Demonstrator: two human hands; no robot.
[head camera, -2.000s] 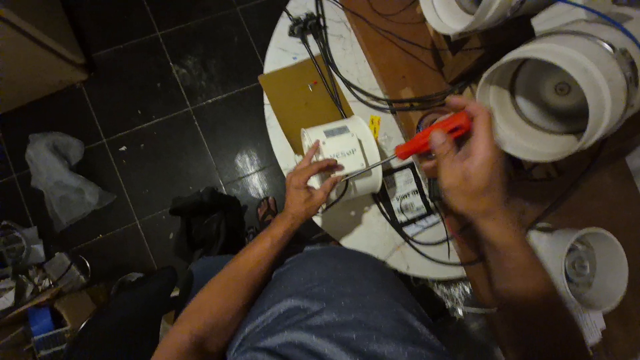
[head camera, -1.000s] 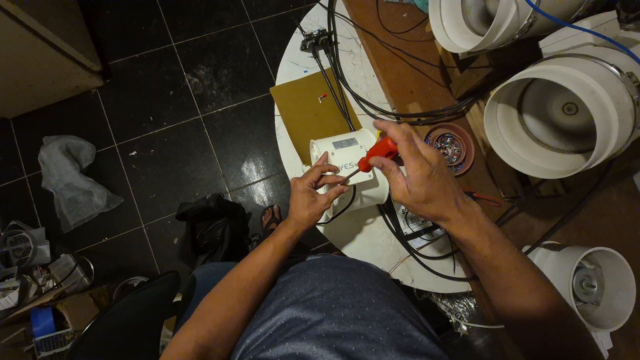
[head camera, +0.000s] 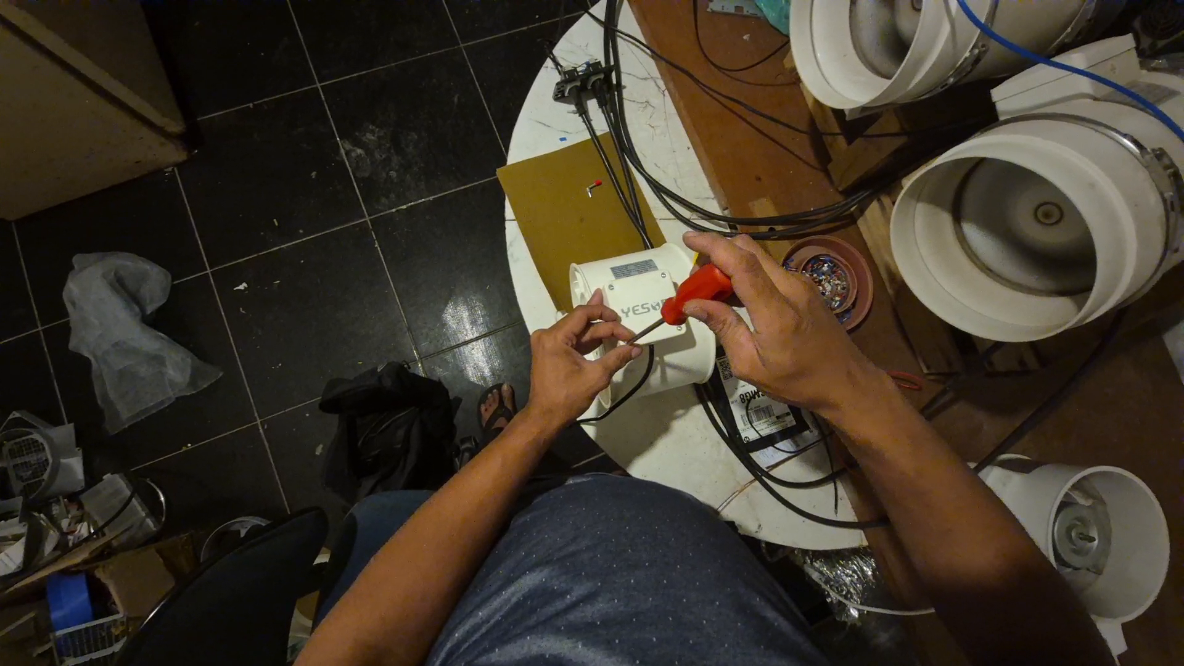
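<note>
A small white duct fan housing (head camera: 680, 356) lies on its side on the round white marbled table (head camera: 546, 83), with a black cable at its near side. My right hand (head camera: 786, 324) grips a screwdriver by its red handle (head camera: 697, 291), its shaft pointing down-left. My left hand (head camera: 581, 356) rests at the housing, with thumb and fingers pinched around the screwdriver's tip; whether they also hold a screw is hidden. Beneath and behind the housing lies a brown-yellow sheet (head camera: 564, 208) bearing a small red-tipped piece (head camera: 595, 189).
Black cables (head camera: 675, 208) with plugs (head camera: 583, 81) cross the table. A round dish of small screws (head camera: 856, 305) stands right of my right hand. Large white duct fans (head camera: 1036, 222) occupy the wooden surface at right, a smaller one (head camera: 1133, 527) below. A label (head camera: 763, 416) lies under cables.
Two seconds ago the screwdriver lay slanted low across the housing; my right hand now holds it more upright and closer to my left hand. The left hand stays at the housing.
</note>
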